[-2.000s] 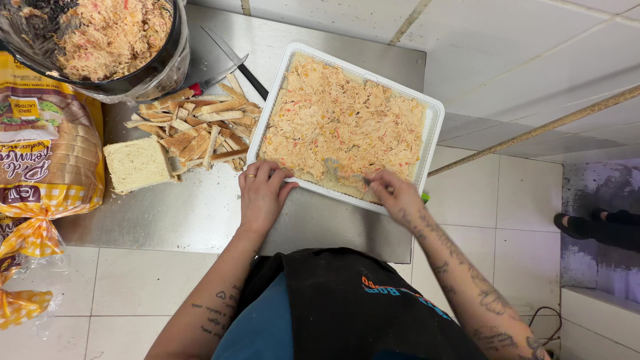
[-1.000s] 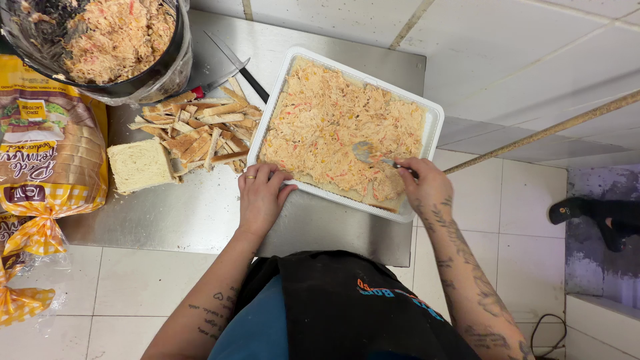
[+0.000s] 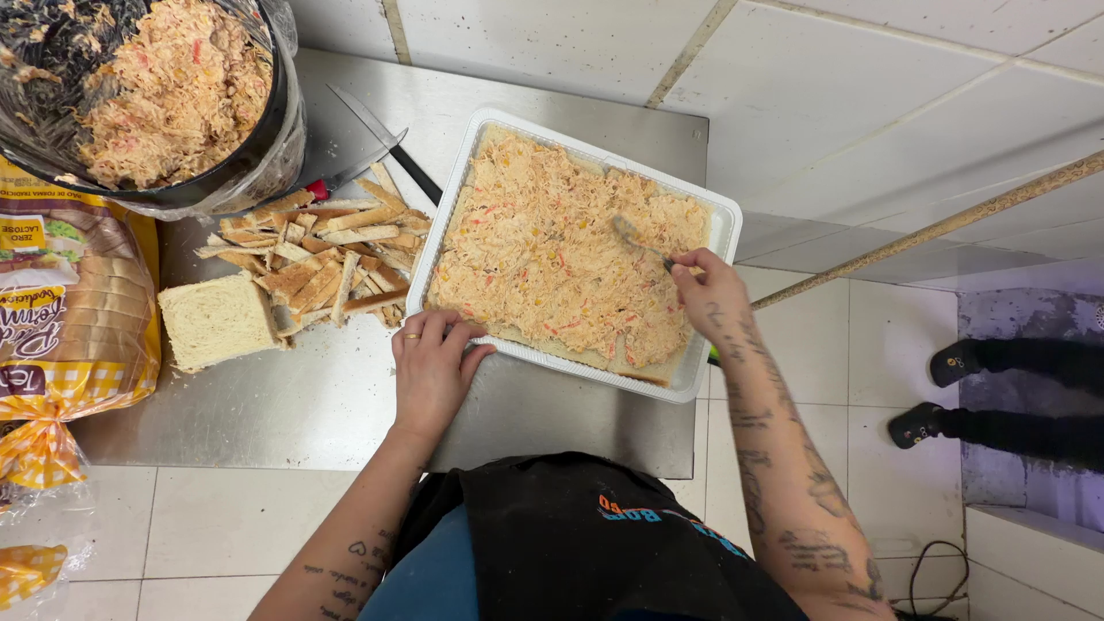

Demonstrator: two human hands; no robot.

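A white plastic tray [image 3: 723, 226] lies tilted on the steel table, lined with crustless bread under a layer of shredded orange filling [image 3: 552, 241]. My left hand [image 3: 433, 366] rests at the tray's lower left rim, thumb and fingers gripping the edge. In my right hand [image 3: 711, 293] is a metal fork [image 3: 640, 240], its head in the filling right of the middle; its handle is mostly hidden by my fingers. At the upper left stands a black pot [image 3: 274, 108] lined with clear plastic, holding more of the filling [image 3: 177, 95].
Left of the tray lie a pile of bread crusts [image 3: 323, 259], a stack of crustless bread [image 3: 217, 321] and two knives [image 3: 414, 172] crossing. Bagged sliced bread [image 3: 78, 302] is at the far left. A tiled wall borders the table; another person's legs [image 3: 1018, 354] show at right.
My right hand has moved up and right from the tray's lower edge, with the fork now further up in the filling. My left hand has stayed at the rim. The other person's feet have shifted.
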